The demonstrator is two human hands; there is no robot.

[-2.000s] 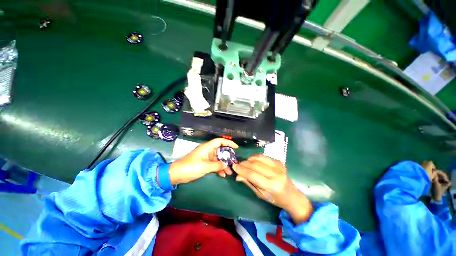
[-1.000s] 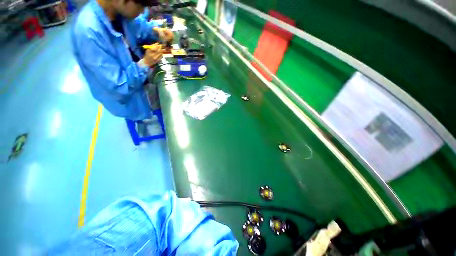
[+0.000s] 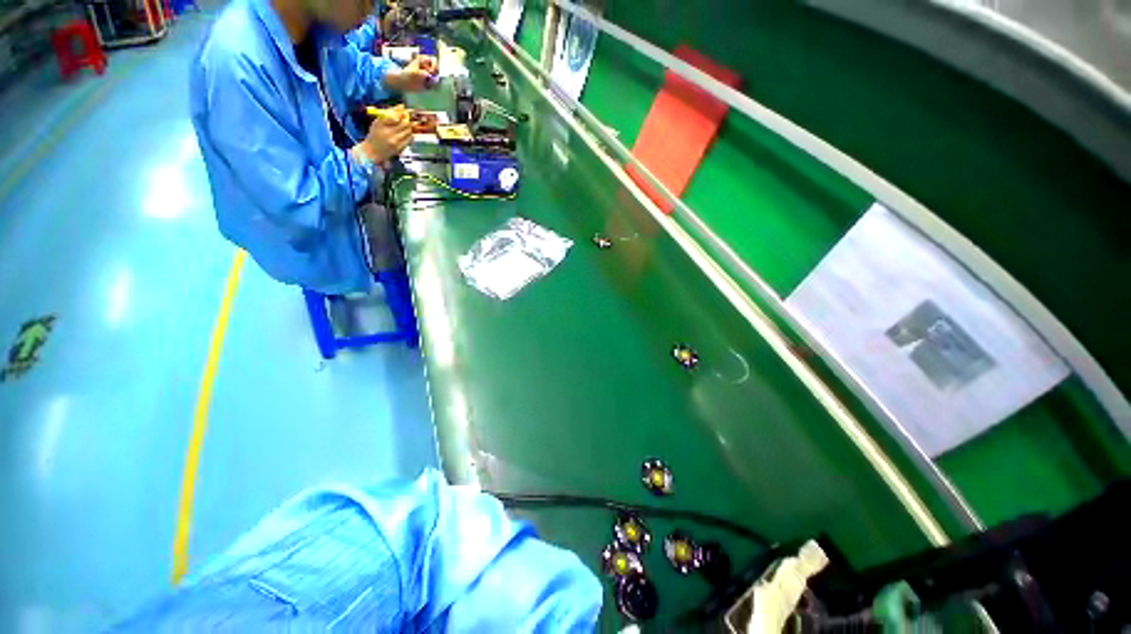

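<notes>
Neither of my hands shows; only my left sleeve [image 3: 409,564] is in view at the bottom, and the frame edge cuts it off. Several round black modules with yellow centres lie right of the sleeve, such as one module [image 3: 657,476] standing apart from a close group. A plain dark disc [image 3: 636,597] lies at the near end of that group. Farther along the bench lie another module [image 3: 685,357] and a small one [image 3: 603,240]. Part of the black press fixture [image 3: 1054,564] shows at the bottom right, with a cream crumpled strip [image 3: 789,587] at its left.
The long green bench [image 3: 558,372] runs away from me. A black cable [image 3: 595,503] crosses it. A clear plastic bag [image 3: 514,258] lies farther back. A person in a blue smock [image 3: 279,161] works beside a blue box [image 3: 484,173]. A rail [image 3: 744,310] and sheets border the right side.
The view has swung left along the bench from the press. My hands and the module held in them have left the picture. Over the last second the view has shifted only slightly.
</notes>
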